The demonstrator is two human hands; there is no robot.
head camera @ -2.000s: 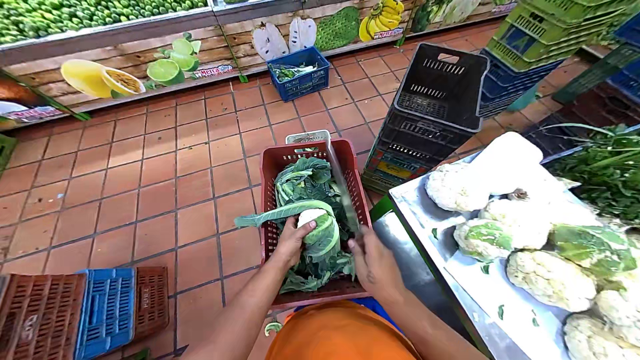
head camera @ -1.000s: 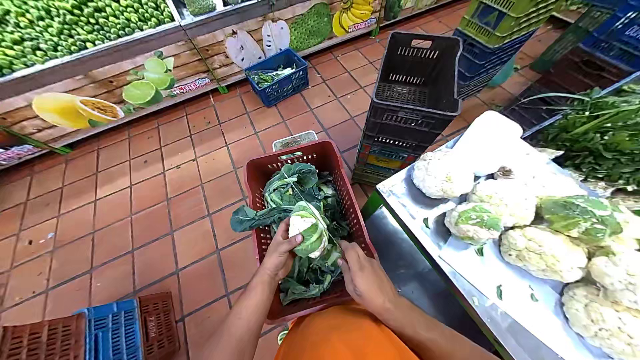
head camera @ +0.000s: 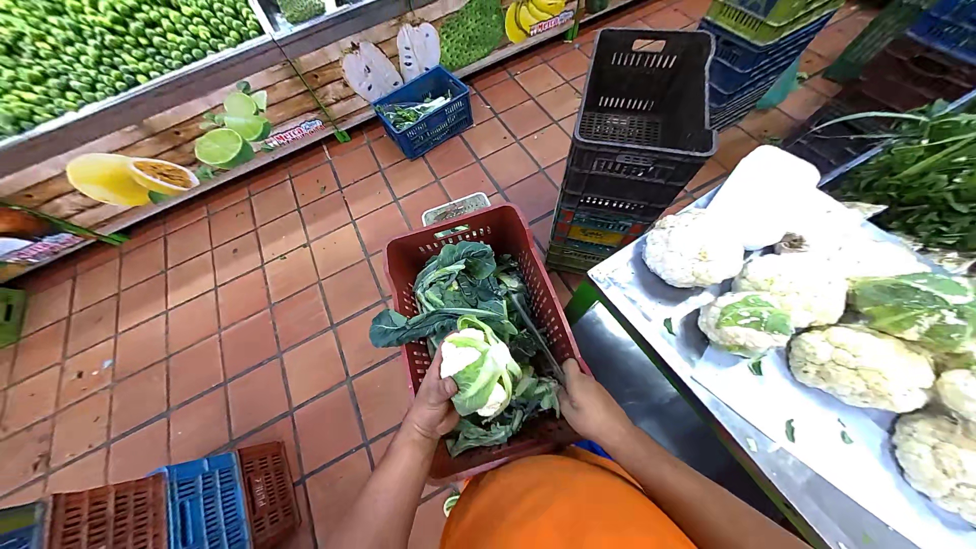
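My left hand point(head camera: 435, 398) grips a small cauliflower point(head camera: 483, 367) with pale green leaves around its white curd, held over a red plastic crate point(head camera: 550, 313). In my right hand point(head camera: 583, 400) is a knife point(head camera: 536, 332), its long blade pointing up and away over the crate's right side. Dark green cauliflower leaves point(head camera: 457, 276) fill much of the crate, and one long leaf point(head camera: 408, 328) sticks out past its left wall. The knife's handle is hidden in my fingers.
Several cauliflower heads point(head camera: 860, 367) lie on the metal table point(head camera: 732, 404) at right. Stacked black crates point(head camera: 644, 152) stand ahead, with a blue crate of greens point(head camera: 427, 114) near the display. Blue point(head camera: 206, 499) and brown crates point(head camera: 110, 511) are at lower left.
The long leaf that lay across the cauliflower two seconds ago is now behind it. The knife has swung from beside the cauliflower out to the right and lower. The cauliflower is turned, showing more white curd.
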